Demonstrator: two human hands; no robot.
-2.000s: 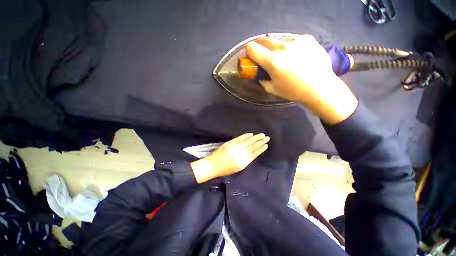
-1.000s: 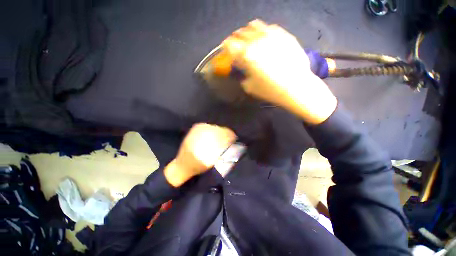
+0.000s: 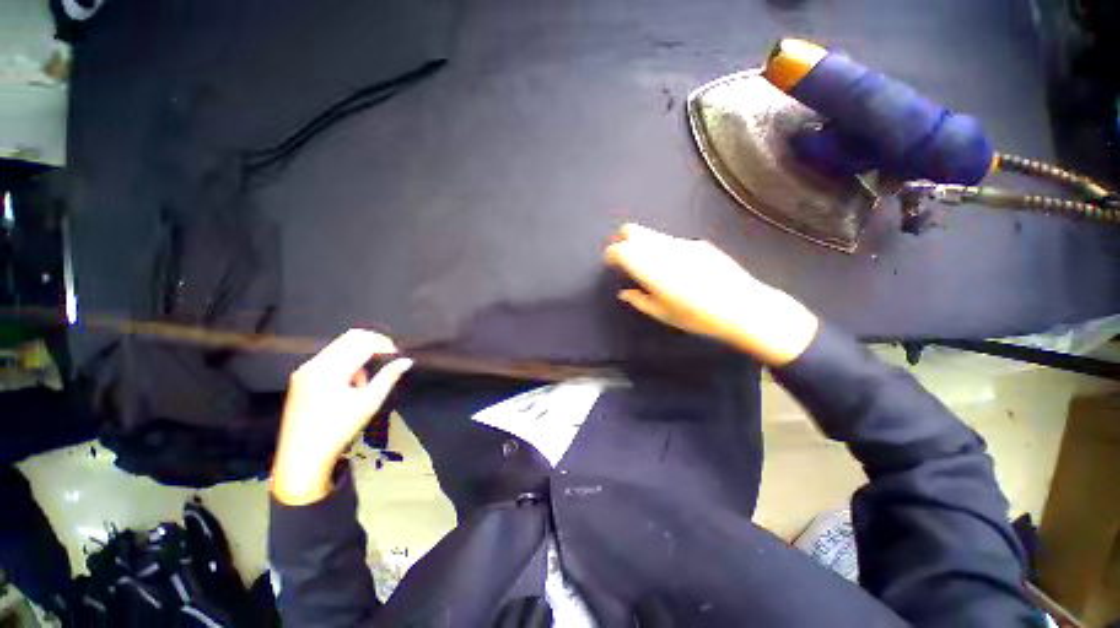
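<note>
A black garment piece (image 3: 528, 324) lies along the table's near edge between my hands; its outline is hard to tell from the dark cover. My left hand (image 3: 329, 411) is at its left end, thumb and fingertips closing on the dark cloth. My right hand (image 3: 706, 292) is at its right end, fingers bent over dark cloth; whether they grip it is unclear. The steam iron (image 3: 786, 147), with blue-wrapped handle and orange end, rests on the table at the right, untouched by either hand.
Two ribbed hoses (image 3: 1050, 202) run right from the iron. Thin dark strips (image 3: 350, 111) lie at the upper left, and dark cloth (image 3: 203, 368) hangs over the left edge. A brown edge line (image 3: 221, 336) crosses the near left. A carton (image 3: 1083, 509) stands below right.
My right hand has let go of the iron, now farther right, and moved down to the near edge. My left hand has moved left. The view has shifted, showing more of the table's left side.
</note>
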